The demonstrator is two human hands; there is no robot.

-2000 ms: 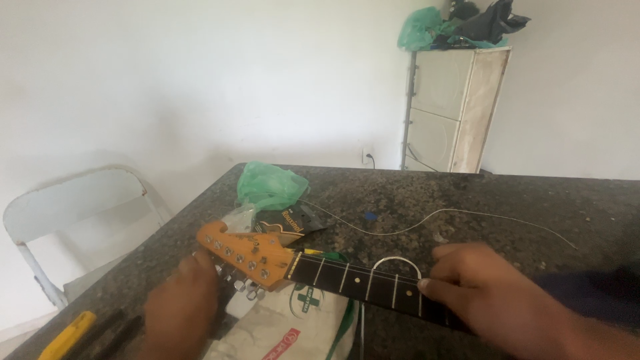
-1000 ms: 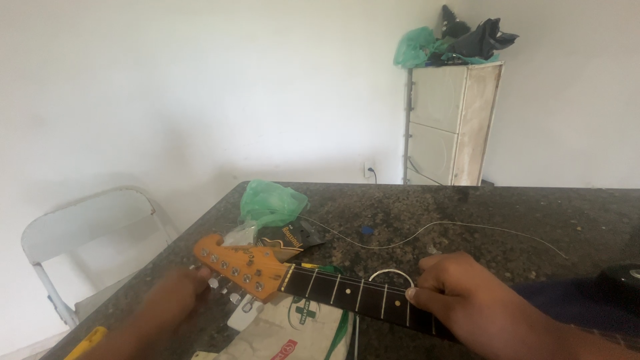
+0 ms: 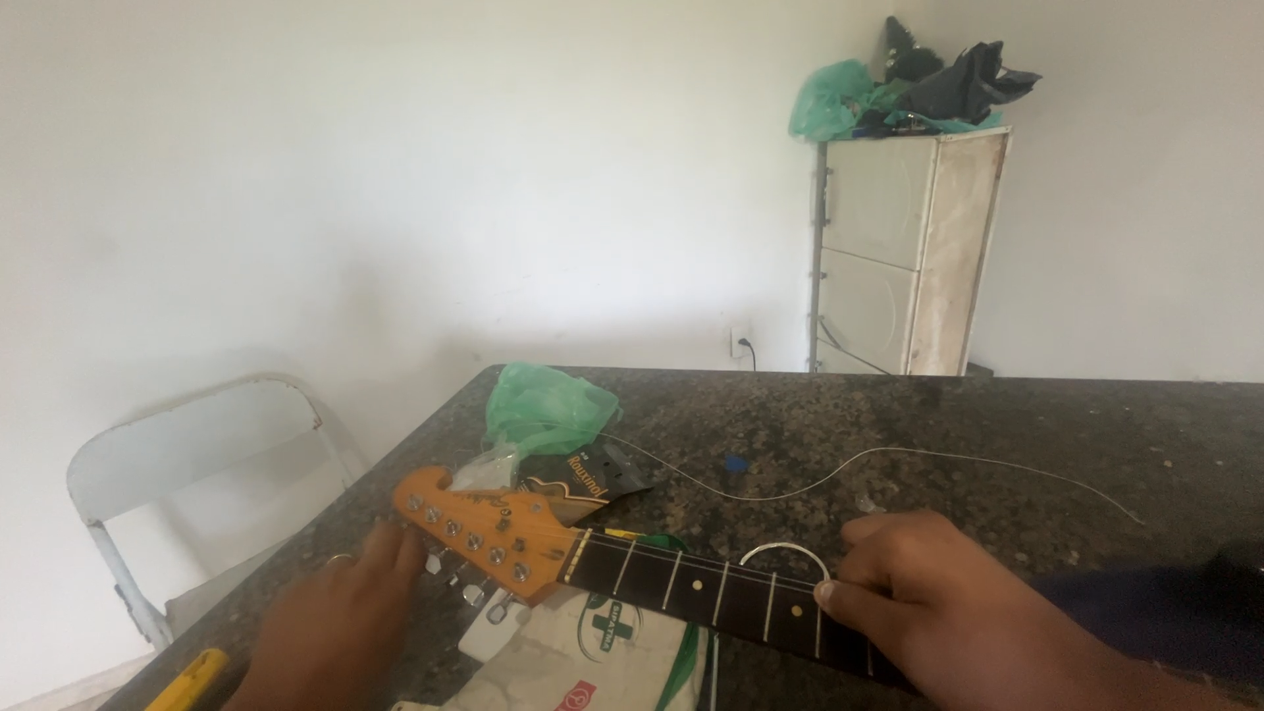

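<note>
An electric guitar's wooden headstock with metal tuning machines points left, its dark fretboard running right. My left hand is at the tuner buttons on the headstock's lower left side; the fingertips are partly hidden, so its hold is unclear. My right hand pinches a pale curved strip that arches over the fretboard, thumb close to the strings. Thin strings lie along the neck. A cloth bag with printing and a green strap lies under the neck.
On the dark granite table are a green plastic bag, a black string packet, a long loose wire, a blue bit and a yellow-handled tool. A folding chair stands left; a metal cabinet stands behind.
My left hand has shifted a little along the tuner buttons. My right hand stays by the fretboard with the curved strip. The view has tilted slightly.
</note>
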